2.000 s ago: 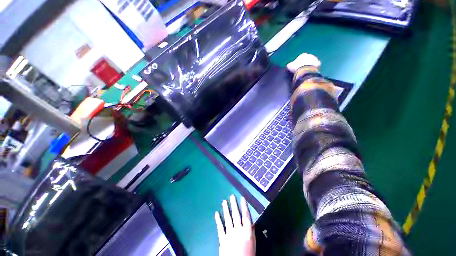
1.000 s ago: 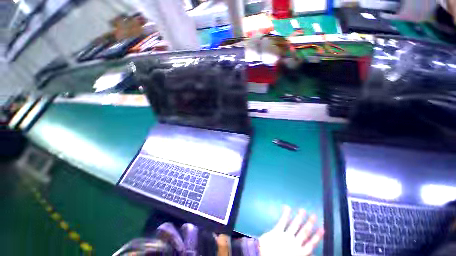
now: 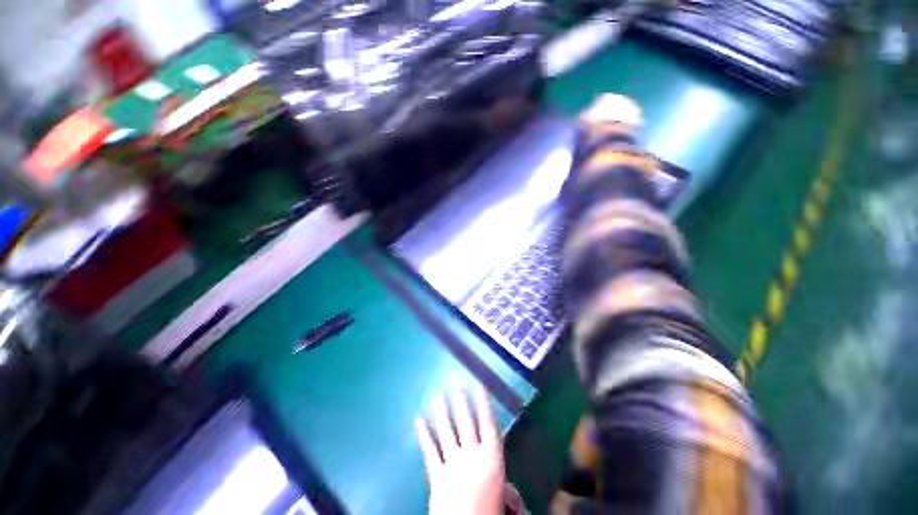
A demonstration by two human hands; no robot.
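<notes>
The laptop in front of me is open, its screen under shiny crinkled film. My right arm in a striped sleeve reaches across it and covers part of its keyboard. My right hand is small and blurred beyond the laptop's far side; its fingers cannot be made out. My left hand is at the bottom centre over the green bench top, empty, with its fingers spread. A small dark stick, perhaps a USB drive, lies on the bench to the left.
Another open laptop is cut off at the lower left. A pale rail with a thin dark stick runs behind the bench top. Several dark laptops lie at the far right. A yellow-black floor stripe runs along the right.
The view has swung from the left laptop to the right one and is tilted. The right arm now shows stretched across the right laptop. The left hand is still open over the bench.
</notes>
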